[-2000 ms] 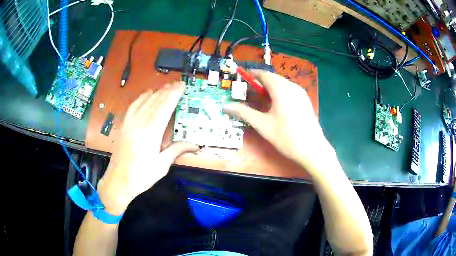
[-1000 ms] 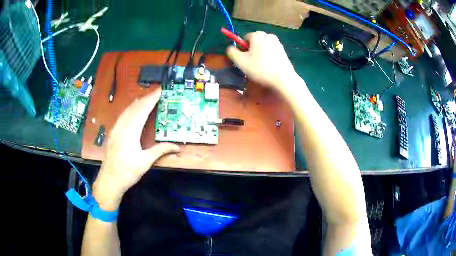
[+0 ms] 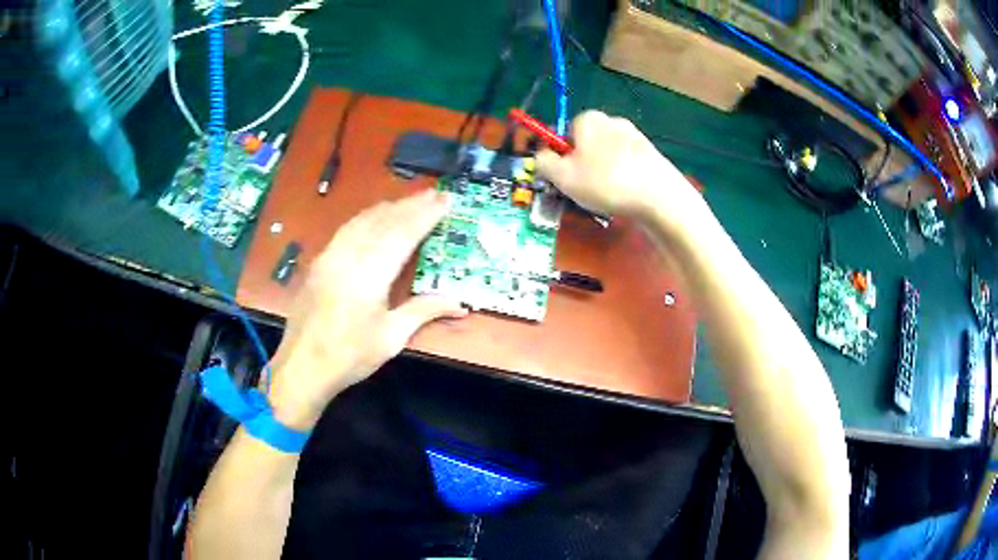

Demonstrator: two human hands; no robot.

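Observation:
A green-white circuit board lies on the orange-brown base board, its socket edge against the black connector block. My left hand rests along the board's left side, fingers at its upper left and thumb at its front edge. My right hand is closed around a slim red tool above the board's upper right corner, hiding part of the sockets. A black plug or stick sticks out from the board's right edge.
A second board lies at left beside the pale turquoise fan. Another board and a black remote control lie at right. Looped black cables are at the upper right. A blue coiled cord hangs at left.
My right hand left the board's right side with the red tool, moved back, and is now lower at the sockets. The black stick became visible at the right edge. My left hand stays at the board.

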